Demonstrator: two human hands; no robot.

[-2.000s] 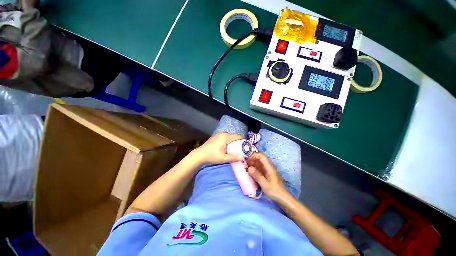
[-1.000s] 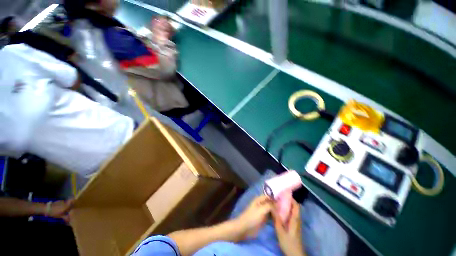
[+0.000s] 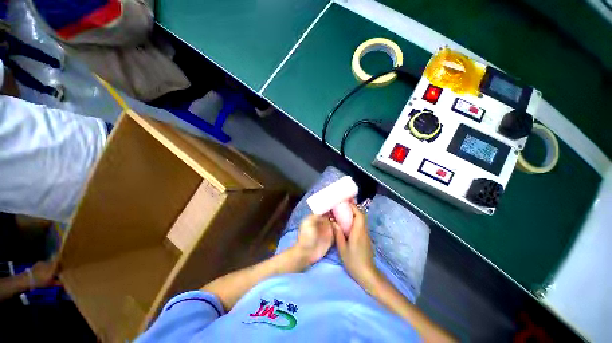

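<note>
A pale pink hair dryer is held over my lap, its barrel looking white in the glare and its handle pointing down toward me. My right hand is closed around the handle. My left hand is at the handle's other side, just below the barrel, fingers bent against it; its fingertips are partly hidden. A bit of cord shows beside the right hand. The white power tester lies on the green bench in front, with dark displays and red switches.
A large open cardboard carton stands at left, with a person's hand at its edge. Masking tape rolls flank the tester. Black leads loop from it. Yellow tape lies on top. A white panel is at right.
Since one second ago the view has turned back toward the bench and lap. The dryer was turned about from two seconds ago; its handle is now largely covered by my hands.
</note>
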